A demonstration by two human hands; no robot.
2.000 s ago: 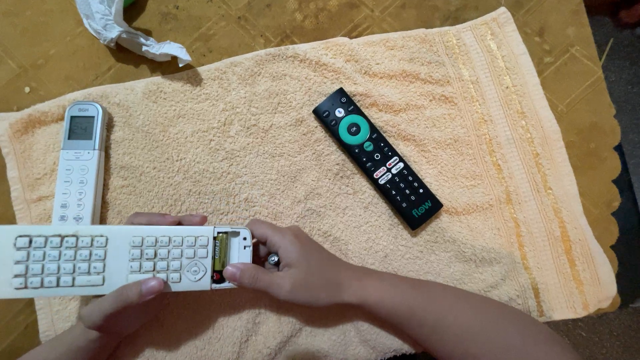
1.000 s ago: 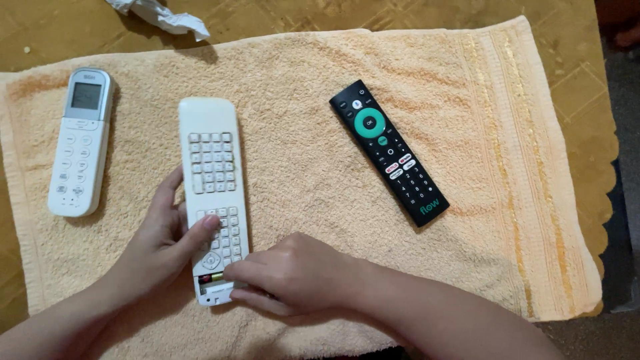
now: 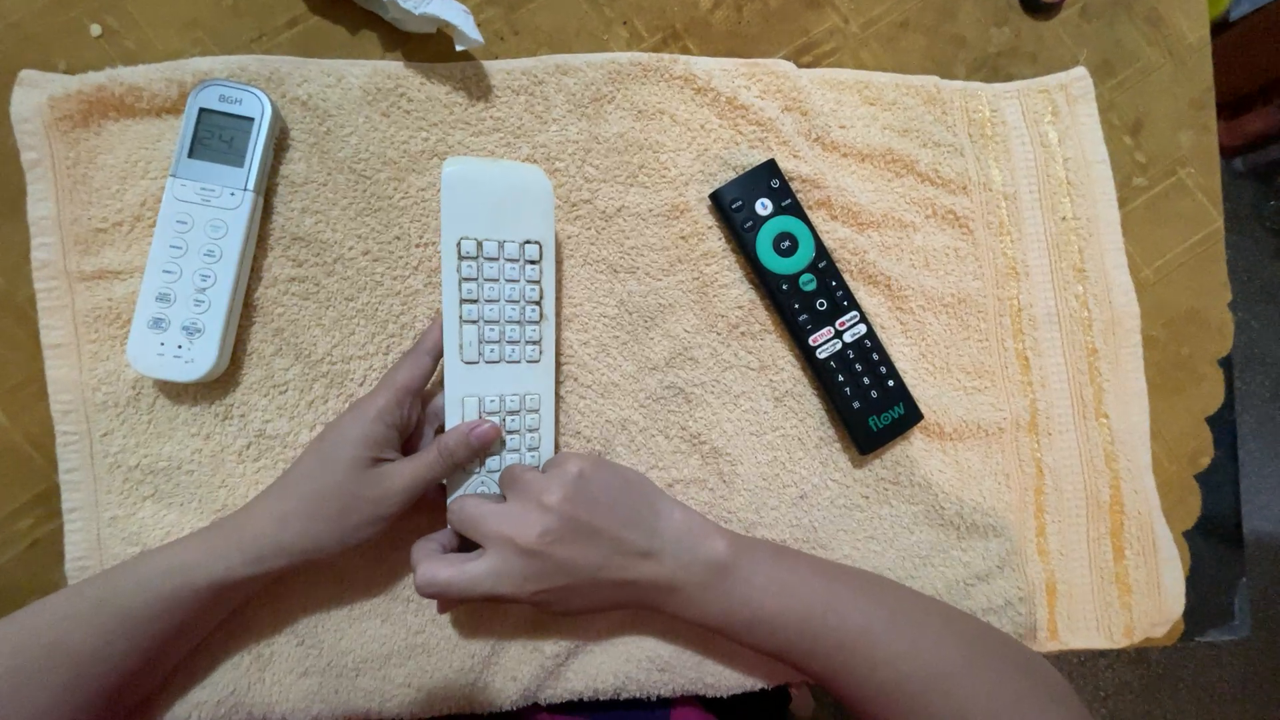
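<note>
My left hand (image 3: 400,440) grips a white keyboard remote control (image 3: 500,210) from its left side, with the thumb on the lower keys. The remote stands lengthwise in view above the peach towel (image 3: 640,330). Over its lower end lies my right hand (image 3: 560,530), fingers curled; it covers the battery compartment, so whatever the fingers touch or hold there is hidden. A white air-conditioner remote with a display (image 3: 195,240) rests on the towel at the left, and a black remote with a green ring (image 3: 820,310) lies slanted at the right.
Crumpled white paper (image 3: 430,18) lies beyond the towel's far edge, on a table with a patterned golden cover (image 3: 640,25). The cover's scalloped edge runs down the right side. A small dark object (image 3: 1042,8) is partly visible at the top right.
The white keyboard remote has turned from crosswise to lengthwise. A battery showed in its open compartment in both earlier frames; my right hand now covers that end.
</note>
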